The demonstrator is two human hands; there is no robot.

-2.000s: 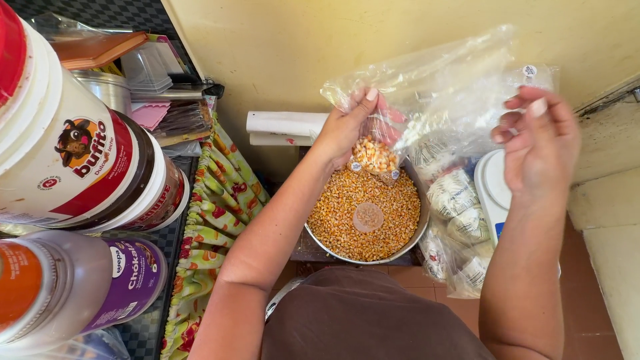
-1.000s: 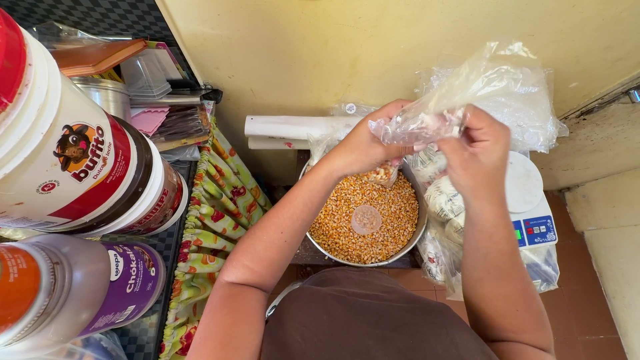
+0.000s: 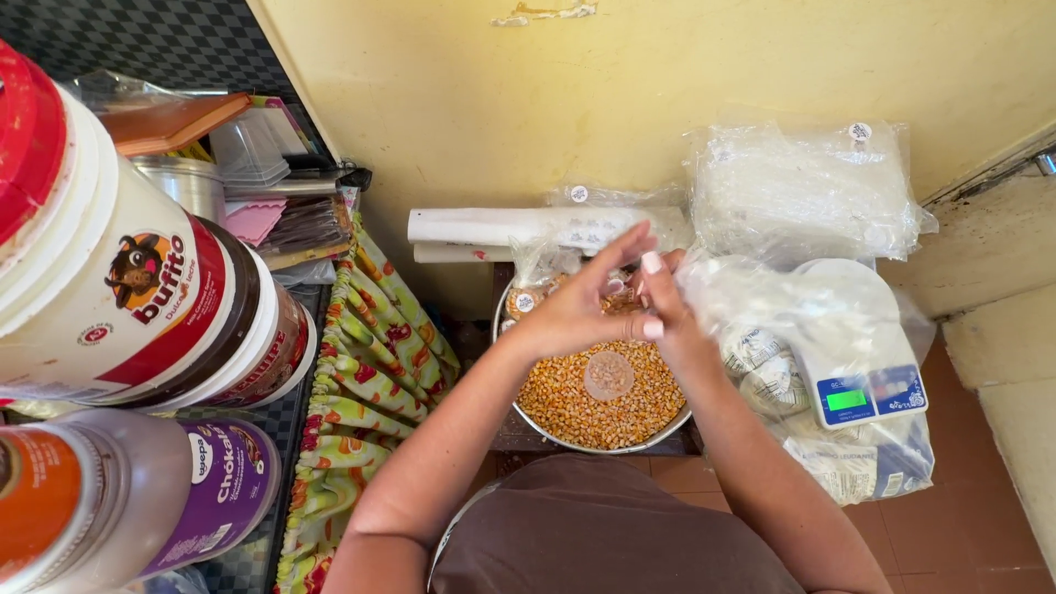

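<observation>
A round metal bowl [image 3: 652, 440] holds loose corn kernels [image 3: 577, 410], with a small clear round cup [image 3: 609, 375] resting on them. Over the bowl's back part, my left hand [image 3: 577, 309] has its fingers apart and nothing seen in it. Its thumb is close to or touching my right hand [image 3: 678, 309], which pinches a blurred clear plastic bag [image 3: 726, 285] that trails to the right over a kitchen scale. Knotted or gathered bags of corn [image 3: 524, 299] lie in the bowl's back left, partly behind my left hand.
The digital scale [image 3: 870, 392] sits at right on plastic-wrapped packages [image 3: 833, 470]. Behind are a stack of clear bags [image 3: 796, 190] and a white roll [image 3: 478, 224]. Buckets [image 3: 124, 272] and a large plastic jar [image 3: 140, 495] crowd the left shelf, beside a patterned curtain [image 3: 379, 371].
My hands have come down from the crumpled plastic they held above the bowl's back right. The left hand has let go of it. A clear bag now lies across the scale, which was uncovered a second ago.
</observation>
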